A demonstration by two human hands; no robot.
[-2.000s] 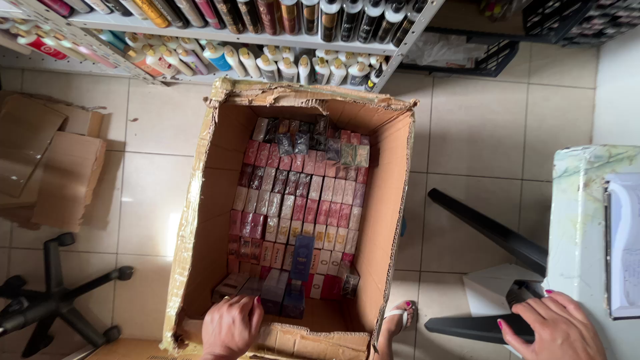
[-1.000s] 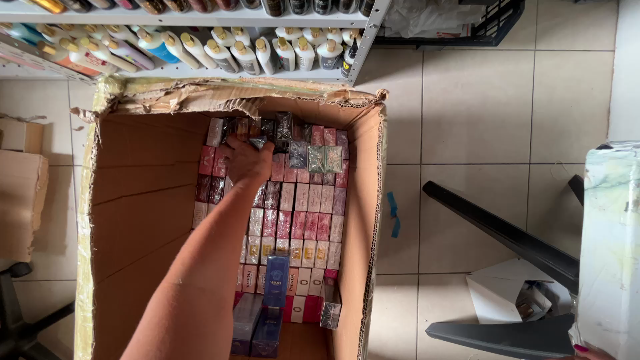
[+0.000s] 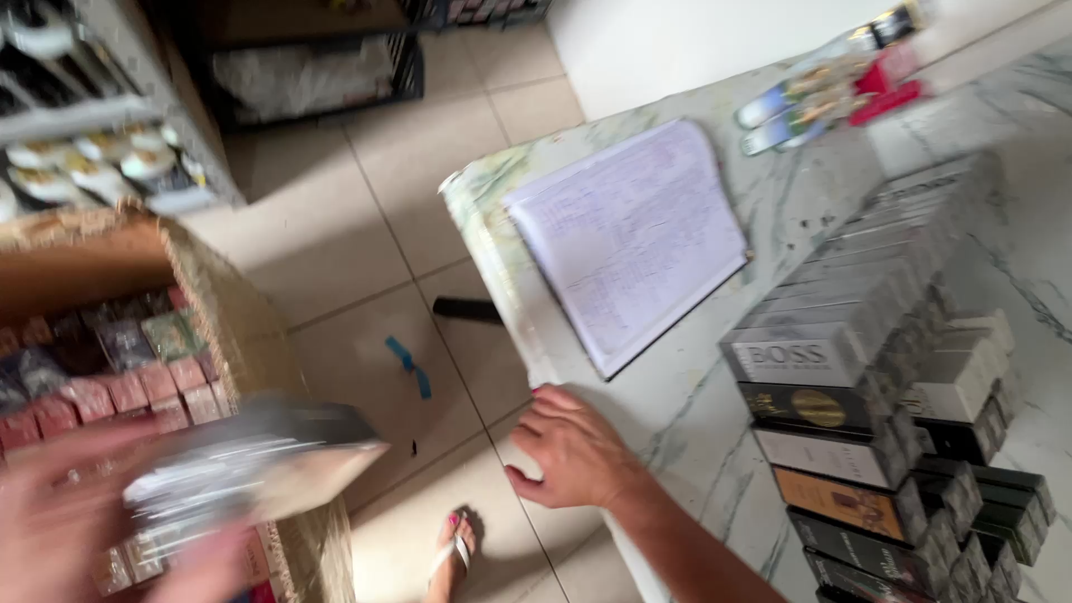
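My left hand (image 3: 92, 511), blurred by motion, grips a plastic-wrapped perfume box (image 3: 251, 469) with a dark top and a pale side, above the right edge of the cardboard carton (image 3: 234, 310). Inside that carton lie rows of small wrapped boxes (image 3: 126, 389), pink, red and dark. My right hand (image 3: 574, 452) rests on the edge of the marble-patterned table (image 3: 670, 469), fingers loosely bent, holding nothing. Beyond it an open notebook (image 3: 636, 243) with handwriting lies on the table. Stacked perfume boxes (image 3: 796, 360) in several colours stand on the table's right part.
A shelf (image 3: 176, 126) of bottles stands at the upper left, beside black crates (image 3: 318, 75). A blue strip (image 3: 408, 367) lies on the tiled floor. At the table's far end are decorated tubes (image 3: 779, 109) and a red object (image 3: 888, 100). A sandalled foot (image 3: 452, 553) shows below.
My left hand, which was reaching among the carton's boxes, has come up holding a wrapped box. The view has swung right, bringing the notebook and stacked boxes into sight.
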